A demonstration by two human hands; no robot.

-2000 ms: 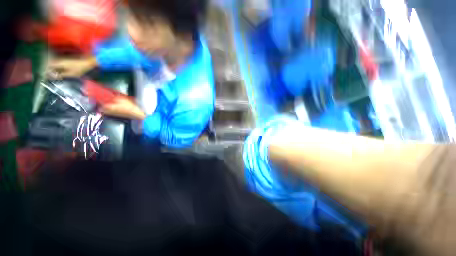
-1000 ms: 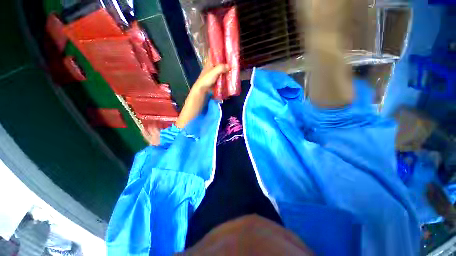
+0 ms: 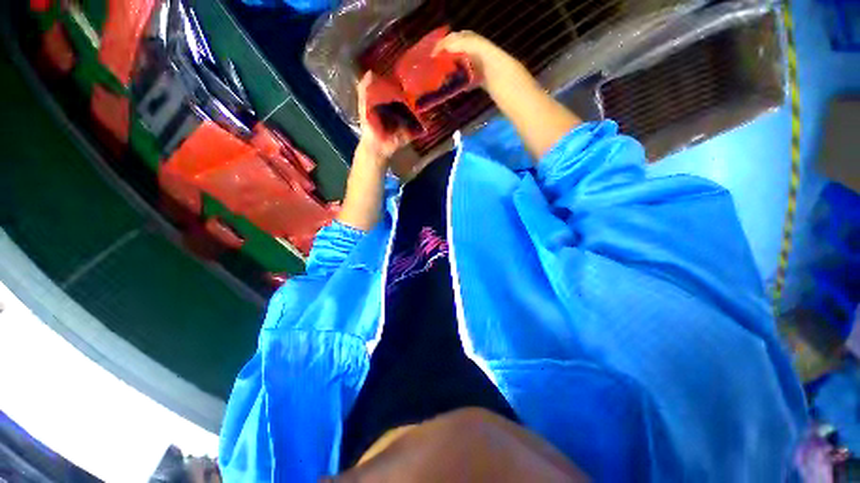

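Note:
My left hand and my right hand are close together at the top centre, over a lined carton. Each grips a red bubble bag: one red bag by my left hand, another red bag by my right. The bags' near ends look dark, and they touch or nearly touch. The open brown carton below has narrow parallel divider ribs and a clear wrinkled liner at its rim. Whether the bags are inside slots cannot be told.
A green-topped bench on the left bears a pile of red bags and shiny silver-black items. A second lined, divided carton stands at upper right. Yellow-black floor tape crosses the blue floor at right.
My right arm has swung in from the right, and its hand now holds a bag beside my left hand. The two bags have spread and turned. The view has shifted.

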